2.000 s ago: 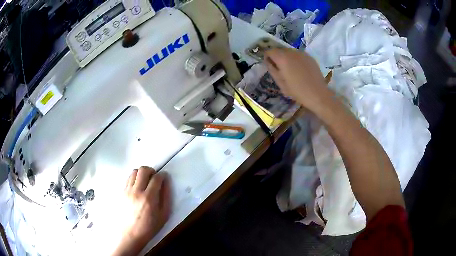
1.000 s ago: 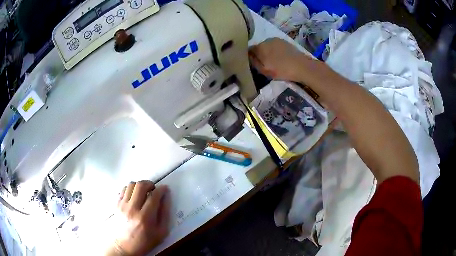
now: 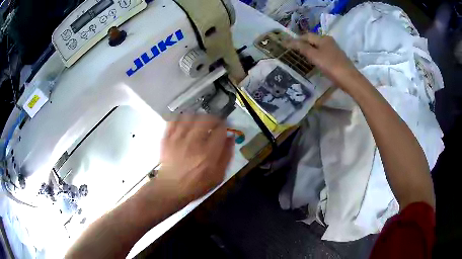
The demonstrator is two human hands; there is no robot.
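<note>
My left hand (image 3: pixel 197 152) is blurred, palm down over the bed front below the machine head. It covers most of the thread snips; only part of their orange and blue handles (image 3: pixel 236 135) shows at its right edge. Whether it holds anything cannot be told. My right hand (image 3: pixel 320 54) is at a brown compartment tray (image 3: pixel 296 63) on the table's right end, fingers bent over its far edge. Its fingertips are blurred and no held item can be made out. A clear parts box (image 3: pixel 281 88) with dark and metal bits sits between the tray and the machine.
The white JUKI machine (image 3: pixel 152 53) fills the left, with its control panel (image 3: pixel 93 25) on top. The needle area (image 3: pixel 63 189) is in strong glare. A large white fabric heap (image 3: pixel 375 101) lies right of the table. More cloth is at the top near a blue bin.
My left hand has moved right and up from the bed to the snips. My right hand has moved from beside the handwheel back to the compartment tray.
</note>
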